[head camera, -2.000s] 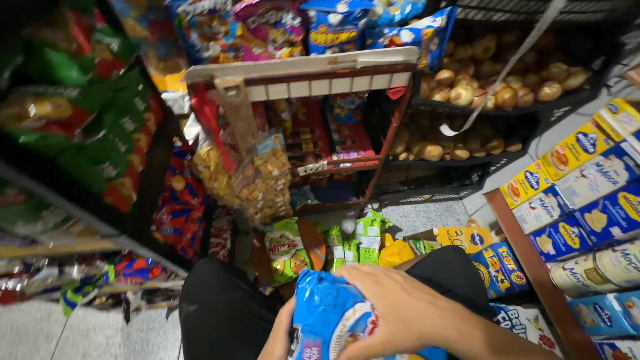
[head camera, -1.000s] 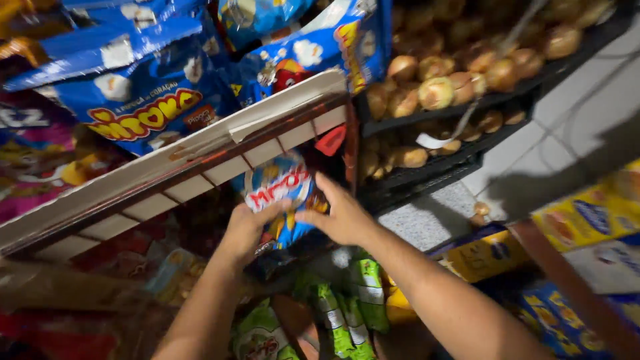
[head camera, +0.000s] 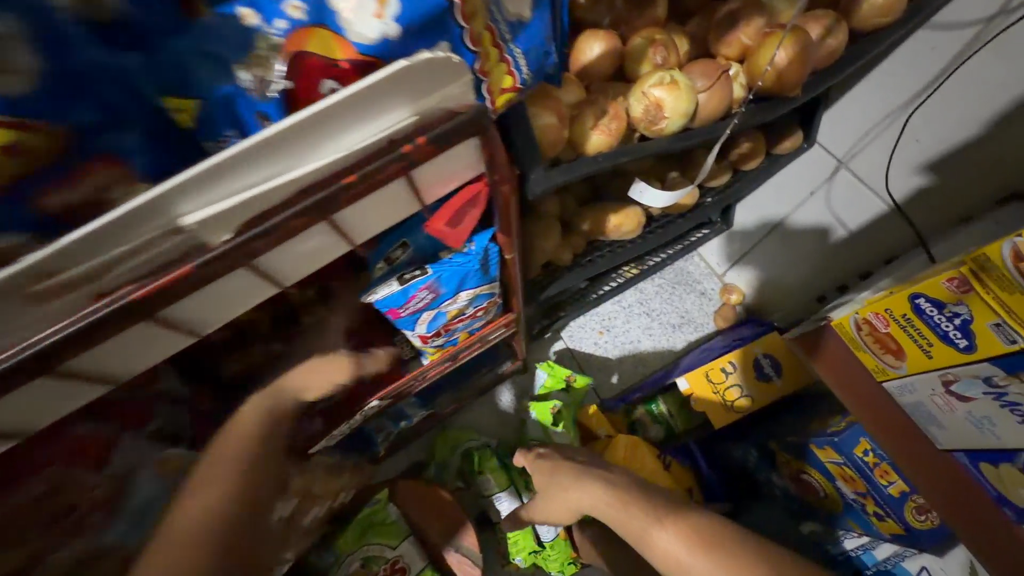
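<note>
A blue snack bag (head camera: 444, 296) stands at the right end of a dark red metal rack's shelf, beside a red plastic piece (head camera: 458, 214). My left hand (head camera: 336, 374), blurred by motion, is just left of that bag and apart from it; its fingers reach into the shadowed shelf, and whether they hold anything cannot be told. My right hand (head camera: 556, 484) is low at the centre, over slim green packets (head camera: 500, 484), its fingers at or just above them. Whether it grips one is unclear. A larger green bag (head camera: 380, 536) lies at the lower left of the packets.
The rack's white front ledge (head camera: 240, 168) slants across the left, with blue popcorn snack bags above. Black crates of onions (head camera: 662, 102) and potatoes (head camera: 612, 220) stand behind. At right are a yellow box with handwriting (head camera: 748, 380), Mococa cartons (head camera: 932, 324) and a black cable (head camera: 890, 160).
Two seconds ago both hands held a blue bag over the lap; one second ago they held it at the rack's shelf. Now a blue bag stands there, and my right hand has moved down to the green packets.
</note>
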